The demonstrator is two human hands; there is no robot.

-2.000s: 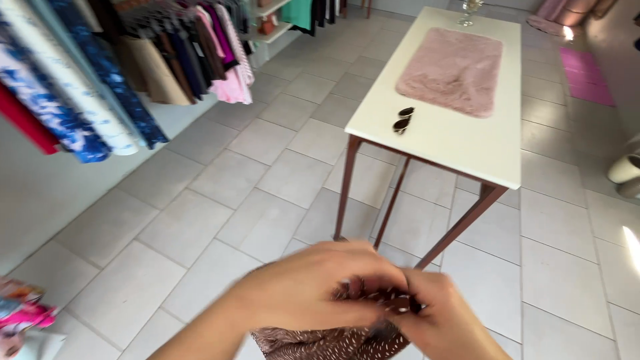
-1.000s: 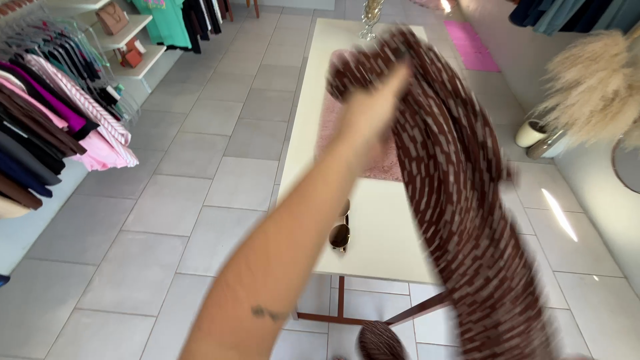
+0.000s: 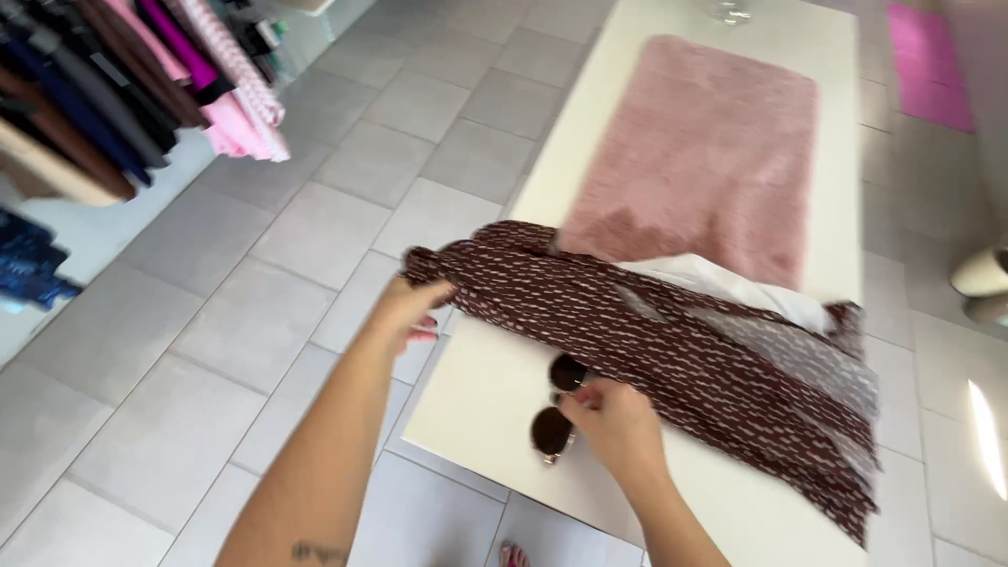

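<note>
A dark brown garment with light dashes (image 3: 614,323) lies spread across the white table (image 3: 488,394), partly over a pink fluffy mat (image 3: 709,150). Some white fabric (image 3: 724,283) shows at its far edge. My left hand (image 3: 409,307) grips the garment's left end, which sticks out past the table's left edge. My right hand (image 3: 614,417) holds a pair of dark sunglasses (image 3: 553,429) by the middle, between thumb and fingers, close to the garment's near edge.
Clothes on hangers (image 3: 102,87) line the left side, with a blue patterned garment (image 3: 35,260) below. A glass object (image 3: 731,12) stands at the table's far end. A bright pink mat (image 3: 929,67) lies on the tiled floor at right, near a cream pot (image 3: 980,272).
The brown garment, held up in the air one second ago, now lies across the table. My right hand has taken hold of the sunglasses, which lay on the table before.
</note>
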